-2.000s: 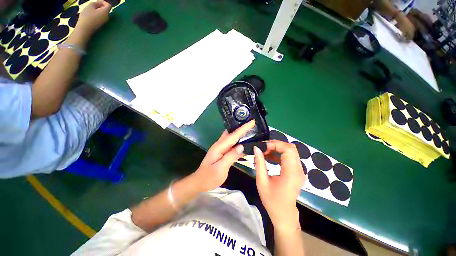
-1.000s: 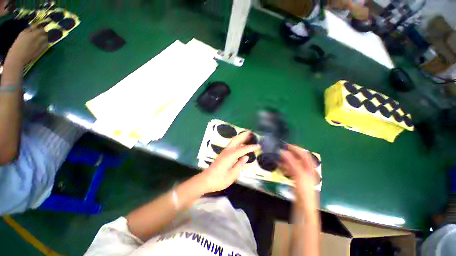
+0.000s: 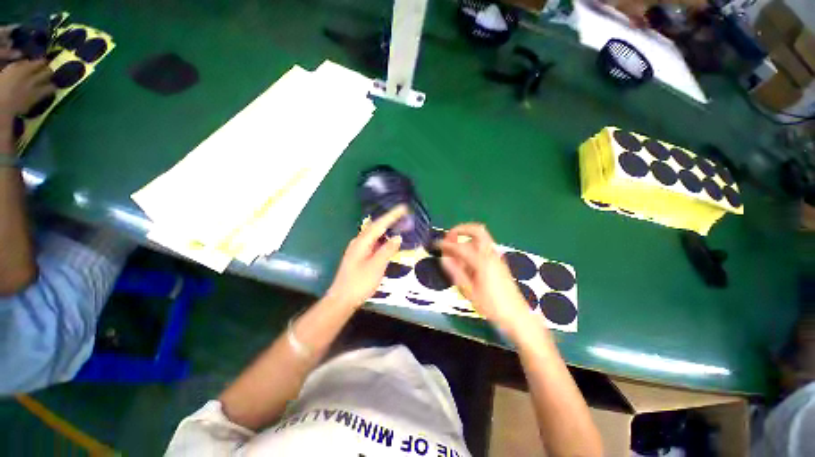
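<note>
A glossy black plastic housing (image 3: 390,198), blurred, is tilted over the left part of a white pad sheet (image 3: 565,293) with rows of black discs. My left hand (image 3: 359,266) grips the housing at its near end, fingers on its upper face. My right hand (image 3: 478,272) is just right of it, over the sheet, fingertips bent towards the housing. A small dark shape shows at these fingertips; blur hides whether they hold it. Both hands cover part of the sheet.
White backing sheets (image 3: 259,165) lie fanned at left. A white upright (image 3: 405,49) stands behind. A yellow-edged pad stack (image 3: 648,198) and a black part (image 3: 706,259) are at right. An open carton (image 3: 518,424) is below the bench edge. A neighbour's arm (image 3: 13,205) is far left.
A blurred black part was between my hands over the sheet's middle; now my left hand grips a housing further left. My right hand has moved left. The view has shifted too.
</note>
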